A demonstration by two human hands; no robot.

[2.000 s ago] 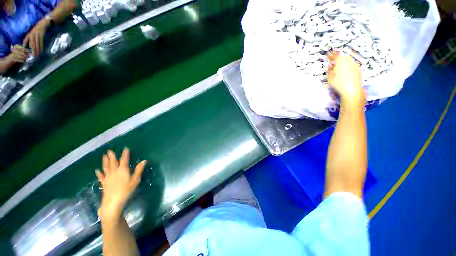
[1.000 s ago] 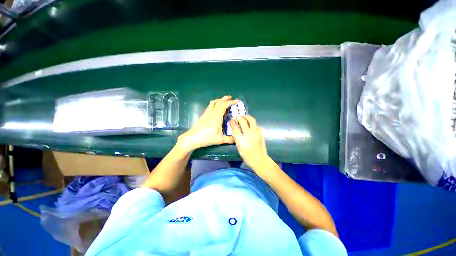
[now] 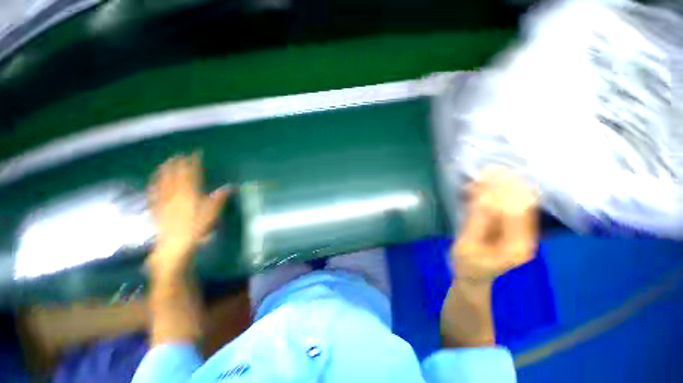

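The frame is motion-blurred. My left hand [image 3: 180,213] is over the green work surface [image 3: 322,164] at the right end of the glossy whitish stack of nested blister trays [image 3: 82,228]. Its fingers are spread; whether it touches a tray cannot be told. My right hand [image 3: 496,224] is at the near left side of the large white plastic bag [image 3: 554,112], fingers curled; whether it holds anything cannot be told. White parts show blurred in the bag's opening. No filled blister can be made out.
A pale rail [image 3: 299,102] runs between the work surface and the darker green conveyor belt [image 3: 314,56]. A brown carton [image 3: 90,325] with blue-violet material [image 3: 101,359] is below the bench at left. Blue floor [image 3: 606,299] with a yellow line lies at right.
My hands have parted from the small pack they held together at the centre. The left moved left to the tray stack, the right moved right to the bag. The view has turned toward the right.
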